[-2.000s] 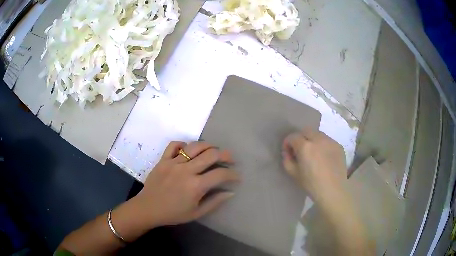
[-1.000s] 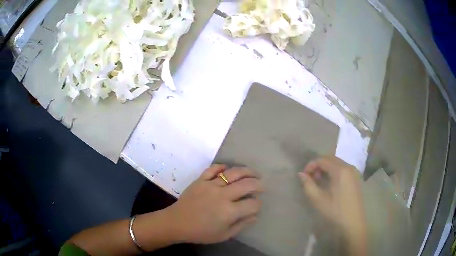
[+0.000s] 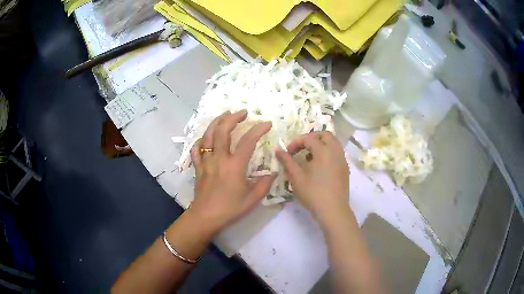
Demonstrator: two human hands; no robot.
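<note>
The large loose pile of white strips (image 3: 270, 86) lies in the middle of the view. My left hand (image 3: 227, 166) rests on the pile's front left with its fingers spread; it wears a ring and I see nothing held in it. My right hand (image 3: 319, 166) is at the pile's front right, thumb and forefinger pinched around the end of a white strip (image 3: 281, 144). The grey-brown panel (image 3: 393, 252) lies at the lower right on the white board (image 3: 281, 247), partly hidden by my right forearm.
Yellow sheets (image 3: 258, 28) are stacked behind the pile. A translucent bottle (image 3: 396, 63) stands at the right behind a smaller creamy strip pile (image 3: 400, 150). A dark stick-like tool (image 3: 118, 53) lies upper left. Large grey-brown panels (image 3: 488, 241) lie at the far right.
Both hands have left the grey-brown panel and are now at the large strip pile. The view has shifted toward the pile, and the yellow sheets, bottle and stick-like tool now show.
</note>
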